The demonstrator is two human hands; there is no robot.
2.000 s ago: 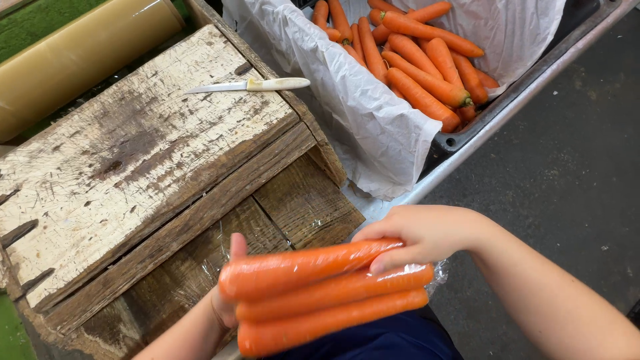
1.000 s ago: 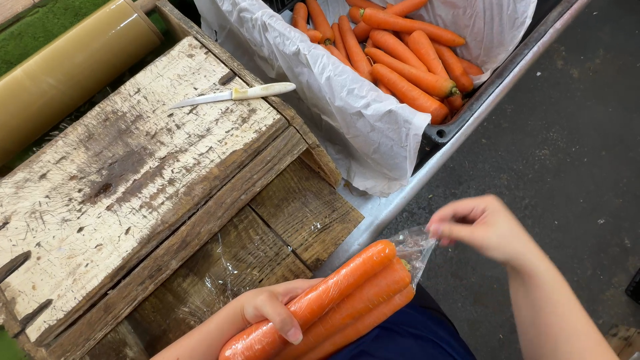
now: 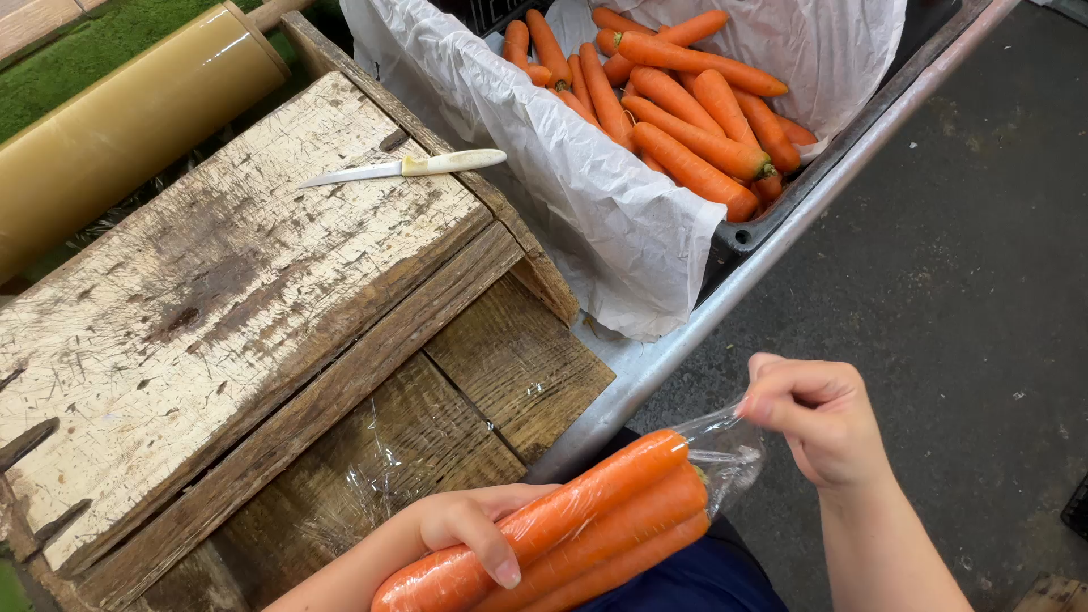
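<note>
My left hand (image 3: pixel 472 527) grips a bundle of three carrots (image 3: pixel 595 523) wrapped in clear plastic film, its thumb lying across the top carrot. At the bundle's upper right end, my right hand (image 3: pixel 812 416) pinches the loose film (image 3: pixel 733 450) between thumb and fingers and stretches it outward. A small knife with a pale handle (image 3: pixel 455 161) lies on the worn white board (image 3: pixel 229 272), its handle reaching past the board's edge. Several loose carrots (image 3: pixel 680 110) fill a black crate lined with white paper (image 3: pixel 595 204) at the top.
A large roll of yellowish film (image 3: pixel 136 127) lies behind the board at upper left. Wooden planks (image 3: pixel 518 365) with scraps of clear film are below the board. A metal rail (image 3: pixel 680 348) runs beside the crate (image 3: pixel 752 234), with dark floor (image 3: pixel 960 280) at the right.
My right hand first held the wrapped carrots near their right end, then moved onto the film at that end and pulls it out. My left hand has come over the top of the bundle.
</note>
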